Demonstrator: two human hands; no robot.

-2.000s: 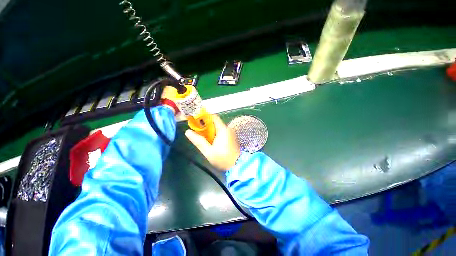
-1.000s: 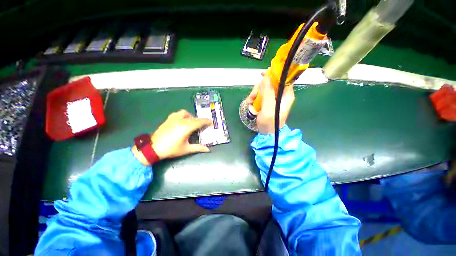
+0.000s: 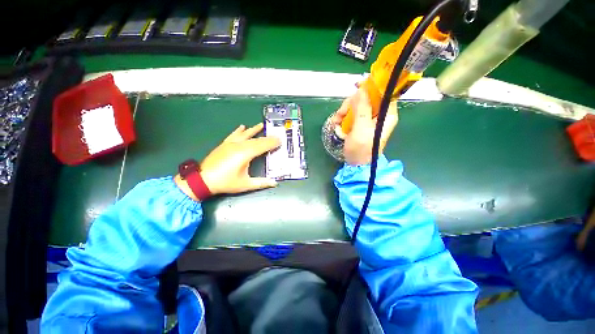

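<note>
An open phone body (image 3: 287, 147) lies flat on the dark-green bench, its circuitry end away from me. My left hand (image 3: 231, 160), with a red wrist strap, rests at the phone's left side, fingers apart, fingertips on its edge. My right hand (image 3: 365, 130) is closed around the yellow-orange electric screwdriver (image 3: 395, 65), held tilted over the round screw dish (image 3: 332, 138). The dish is partly hidden by the hand, and the screwdriver's tip cannot be made out.
A red bin (image 3: 66, 131) with white pieces is at left, beside a black parts tray (image 3: 39, 196). Beyond the white strip (image 3: 215, 83) are a black carrier (image 3: 150, 45) of phones, another phone (image 3: 357, 40) and a pale post (image 3: 489, 52). A person's blue sleeve (image 3: 541, 274) is at lower right.
Since two seconds ago, my hands have separated and a phone body lies between them. The screwdriver has moved right to the dish. Over the last second, my left hand has stayed beside the phone.
</note>
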